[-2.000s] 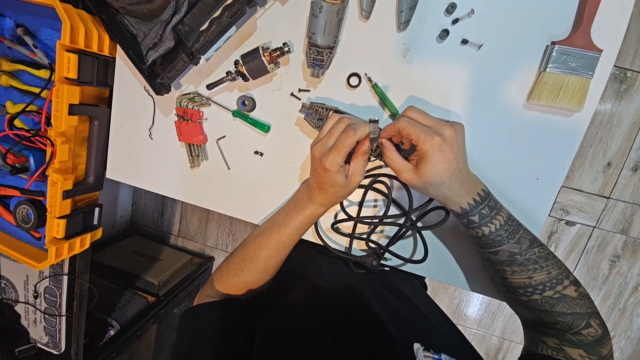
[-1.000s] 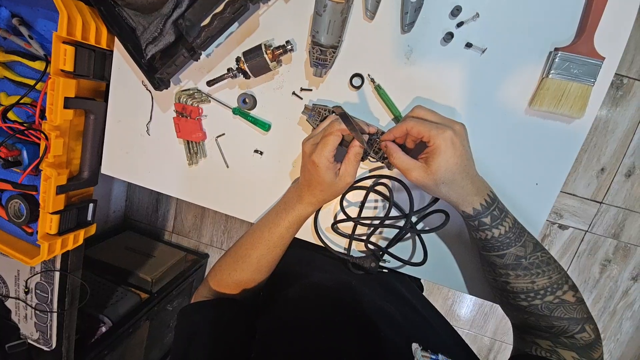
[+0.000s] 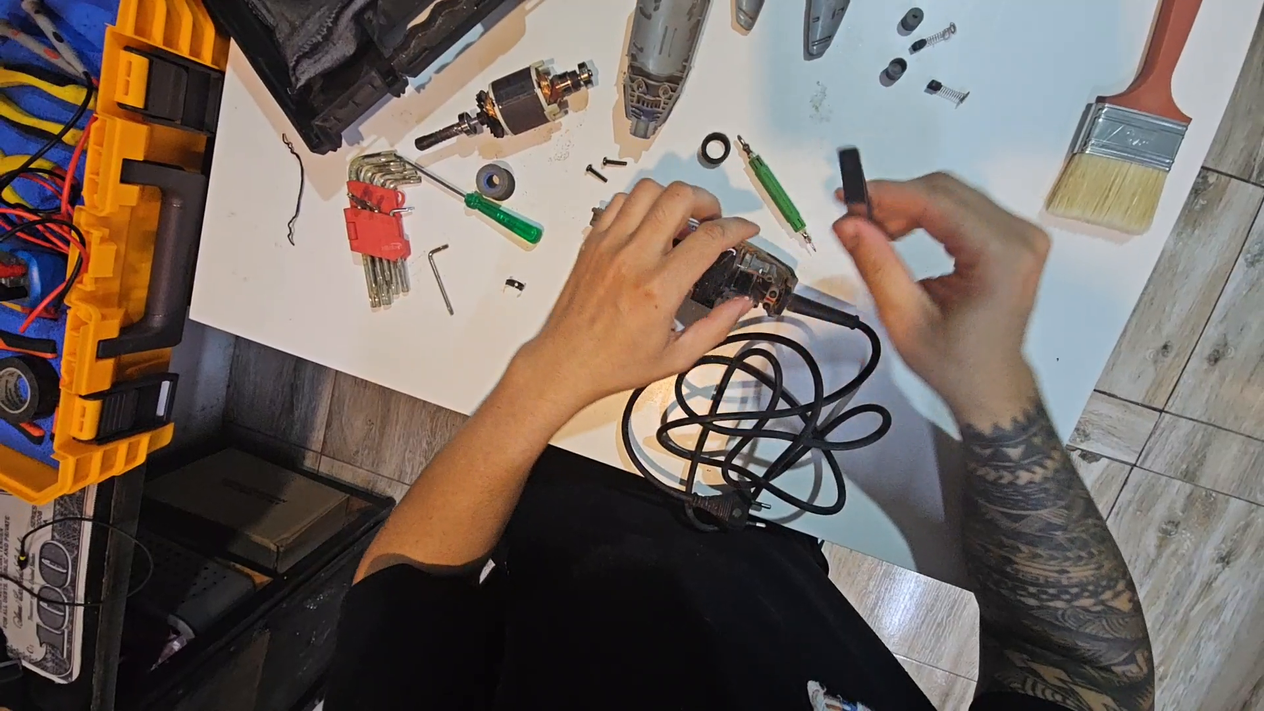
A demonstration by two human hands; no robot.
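Observation:
My left hand (image 3: 642, 286) lies over the opened body of a small power tool (image 3: 752, 278), fingers spread across it and hiding much of it. A black power cord (image 3: 825, 312) leaves the body's right end and lies in loose coils below. Raised to the right of the body, my right hand (image 3: 938, 257) pinches a small flat black part (image 3: 853, 180) between thumb and fingers. A green double-ended screwdriver (image 3: 775, 190) and a black ring (image 3: 714, 149) lie above the body. Two small screws (image 3: 604, 169) are near my left fingers.
Around lie a motor armature (image 3: 518, 101), a grey housing shell (image 3: 664, 59), carbon brushes with springs (image 3: 933, 38), a paintbrush (image 3: 1121, 148), a hex key set (image 3: 378, 229), a green-handled screwdriver (image 3: 504, 217) and a grey ring (image 3: 495, 181). An orange toolbox (image 3: 123, 247) stands left.
My right hand has moved right, away from the tool body, with the black part. My left hand has come down flat over the body, where both hands were working close together.

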